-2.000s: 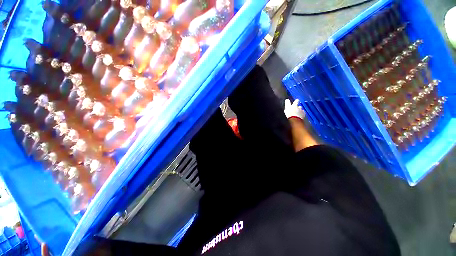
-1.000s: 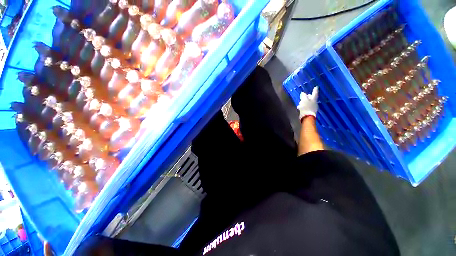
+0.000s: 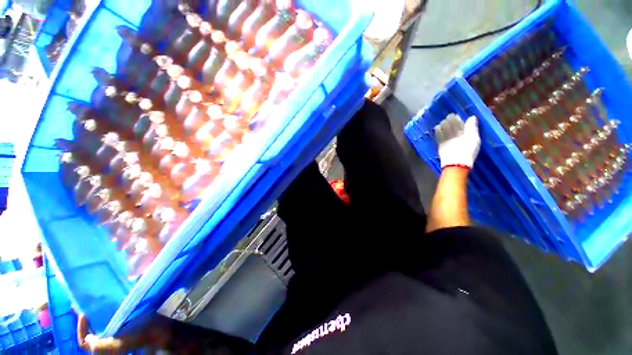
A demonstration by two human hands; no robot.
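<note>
A blue tray (image 3: 73, 239) holds close rows of glossy, amber-pink to grey fish-shaped pieces (image 3: 173, 139). It lies tilted in the view at upper left, large and near. My left hand (image 3: 90, 338) is bare and shows at the tray's lower-left corner; its fingers are partly hidden, and its grip cannot be told. My right hand (image 3: 459, 142) wears a white knit glove with a red cuff edge. It is open, thumb apart from the fingers, in front of the side of the right crate stack (image 3: 495, 114). Whether it touches the stack cannot be told.
The right stack's top crate holds rows of brown pieces (image 3: 554, 125). A black cable (image 3: 471, 35) lies on the grey floor behind. A metal frame and grating (image 3: 274, 246) show under the tray. More blue crates (image 3: 24, 333) stand at far left.
My right hand has moved up along the crate stack's side and looks larger. The tray and my left hand have shifted right in view, and more of the left background shows.
</note>
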